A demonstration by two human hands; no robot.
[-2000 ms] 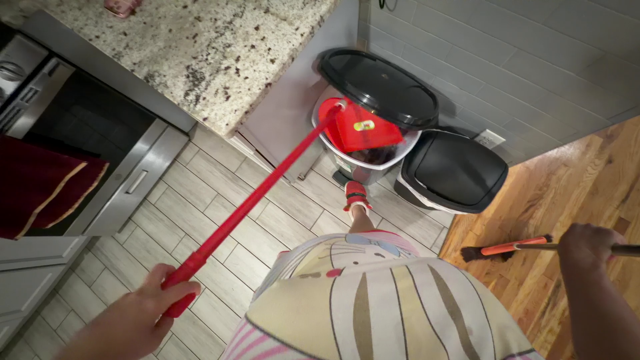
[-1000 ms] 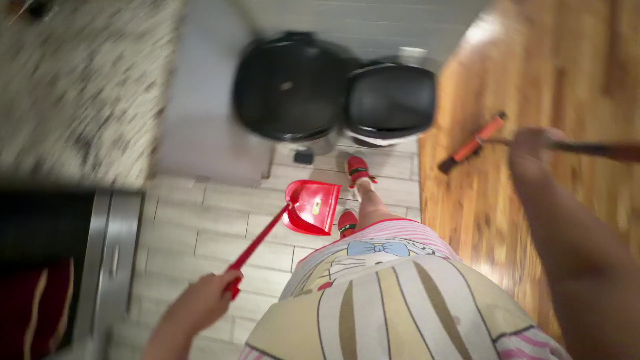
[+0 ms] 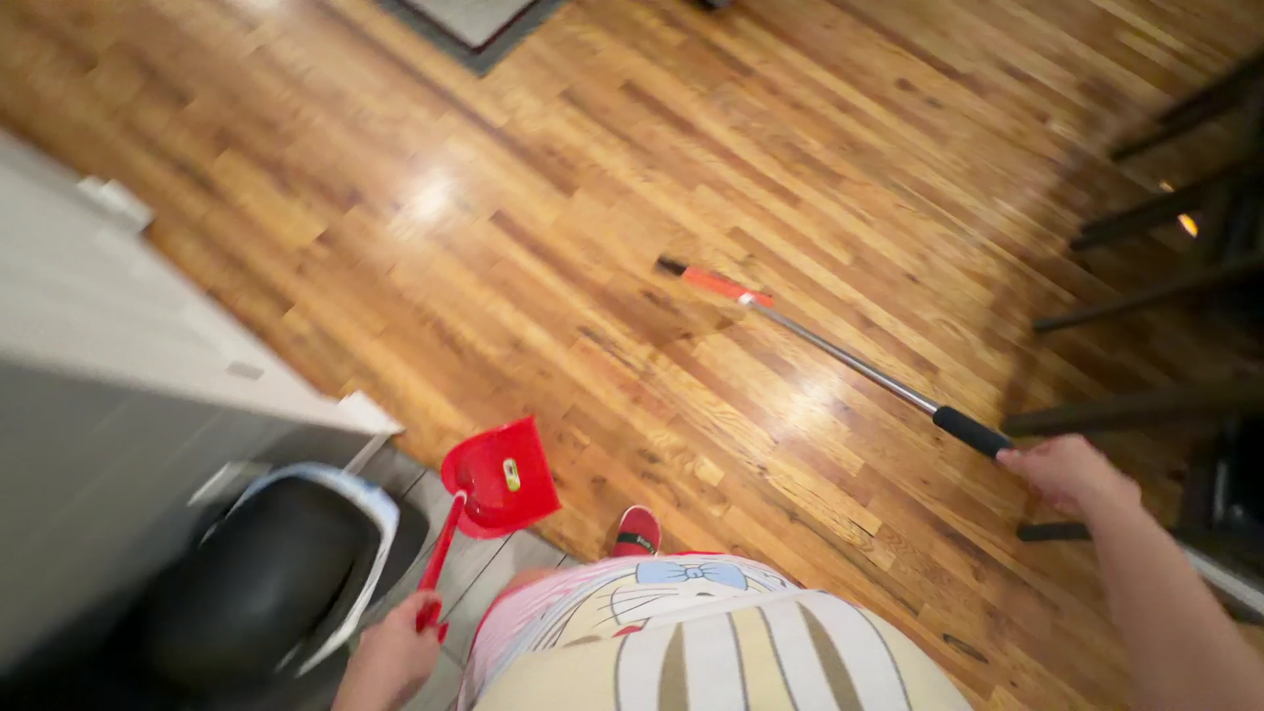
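Note:
My left hand, low and left of centre, is closed around the handle of a red long-handled dustpan. The pan, with a small label on it, is held where the grey tile meets the wood floor. Out to the right, my right hand grips the black foam end of a broom's metal pole. The orange broom head with dark bristles is at or just over the wood floor near the centre; whether it touches cannot be told.
A black lidded trash can with a white liner stands at lower left, beside a grey wall with white trim. Dark chair or stool legs line the right side. A rug corner lies at the top. My red shoe is on the floor.
Two seconds ago the dustpan was over the open trash can; it has come away from it. The broom reaches farther out over the wood floor. The view has turned toward the wood floor.

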